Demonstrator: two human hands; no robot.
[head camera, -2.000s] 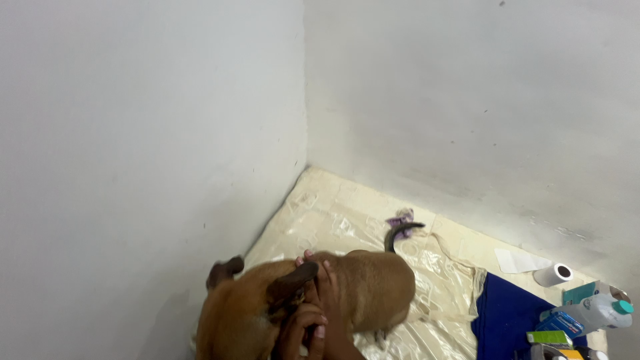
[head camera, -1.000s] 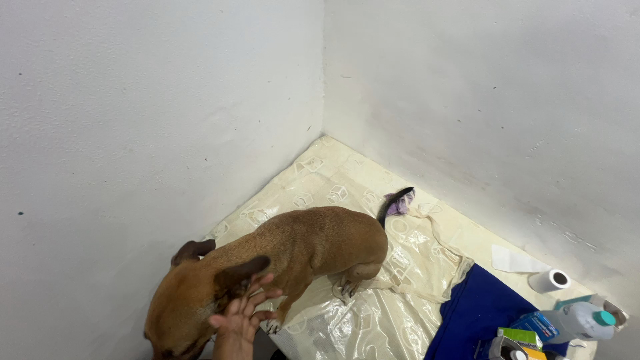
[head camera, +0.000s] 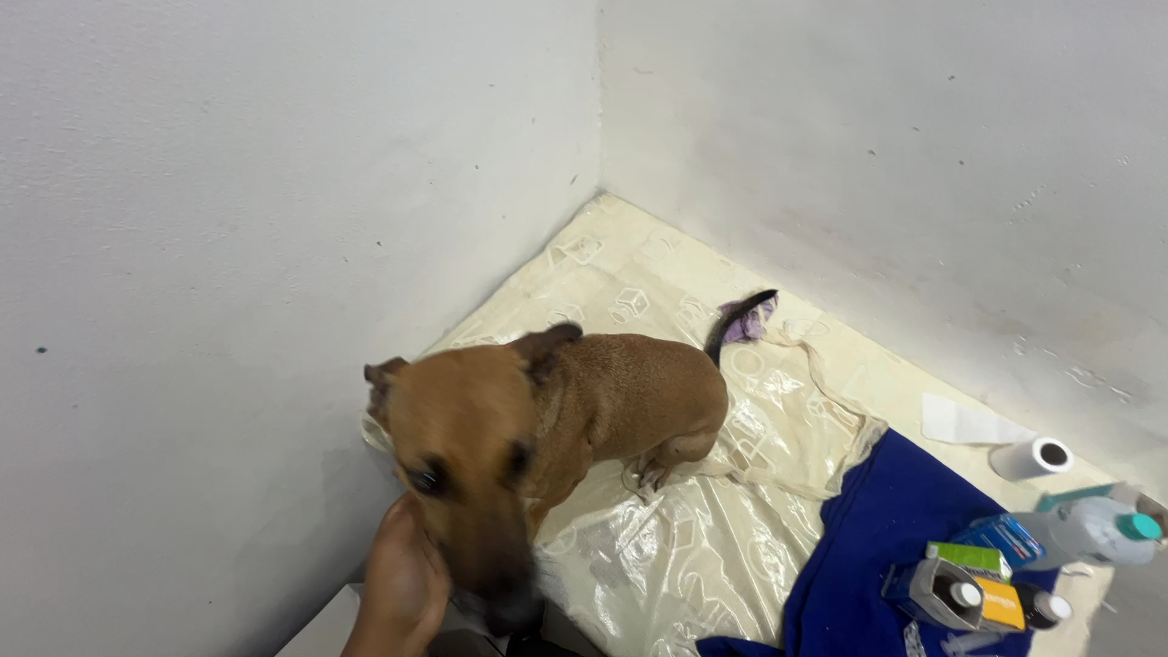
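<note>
A brown short-haired dog (head camera: 639, 392) is on a mattress, its dark muzzle turned down toward me and its head blurred by motion. My left hand (head camera: 406, 575) rests against the side of its jaw, low and left of centre; its fingers are blurred and partly hidden, so whether they grip cannot be told. The dog's dark tail (head camera: 735, 324) points up beside a crumpled purple cloth (head camera: 753, 319). My right hand is out of view.
White walls meet behind the plastic-covered mattress (head camera: 630, 265). On the right lie a blue cloth (head camera: 885, 511), a white paper roll (head camera: 1031, 458), a clear bottle with a teal cap (head camera: 1095, 529), several small boxes and dark bottles (head camera: 1040, 607), and a syringe (head camera: 972, 641).
Two hands were on the dog's head and neck at first; one shows now, at the jaw. The dog's head has turned toward me.
</note>
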